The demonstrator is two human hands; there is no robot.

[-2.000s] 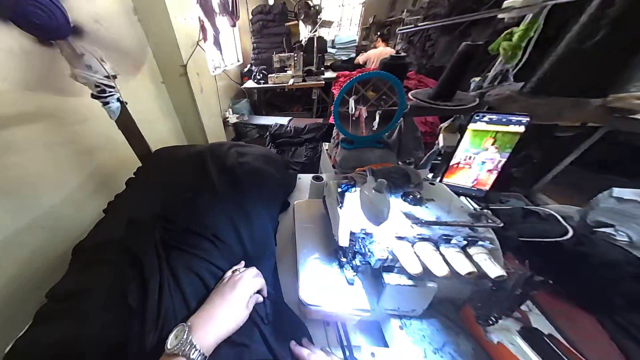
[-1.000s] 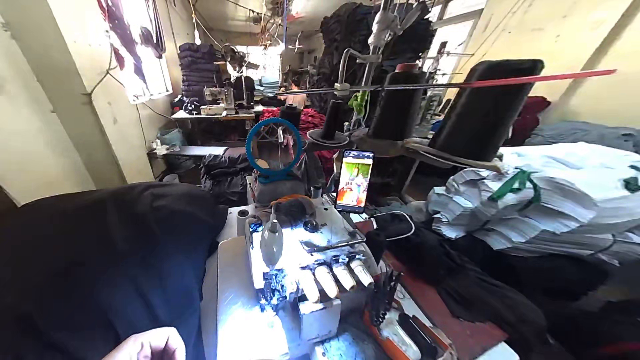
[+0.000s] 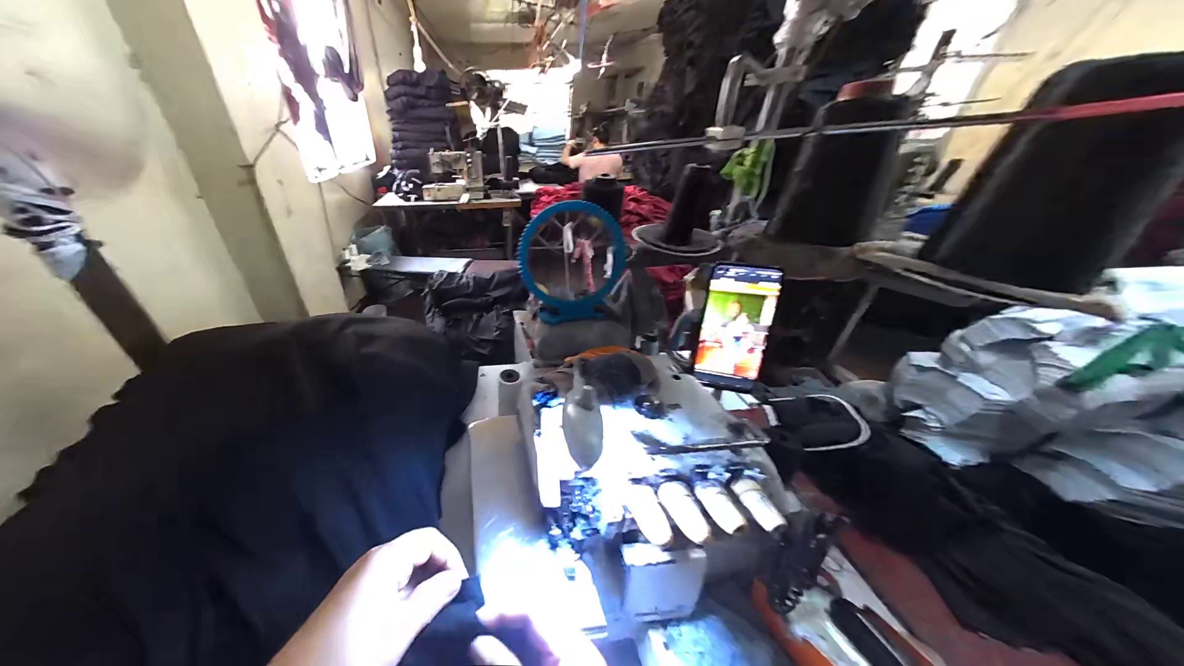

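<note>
My left hand (image 3: 393, 592) pinches the edge of black fabric (image 3: 442, 631) between thumb and fingers, left of the overlock sewing machine (image 3: 601, 490). Close beside it at the bottom edge is my right hand (image 3: 532, 643), partly cut off and washed out by the machine's lamp; its fingers are at the same fabric edge. A large heap of black cloth (image 3: 277, 435) lies left of the machine. White tension knobs (image 3: 683, 511) stand in a row on the machine's front, with its bright lit plate (image 3: 532, 583) near my hands.
A phone (image 3: 737, 324) with a lit screen stands behind the machine, near a blue ring-shaped wheel (image 3: 572, 254). Large black thread cones (image 3: 837, 166) stand at the right, above bundled pale cloth (image 3: 1008, 379). Scissors (image 3: 832, 620) with orange parts lie at lower right. A person (image 3: 597, 162) works far back.
The view swung right and then partly back. My left hand, earlier lying on the black cloth, now pinches a fabric edge near the machine's plate. My right hand is beside it.
</note>
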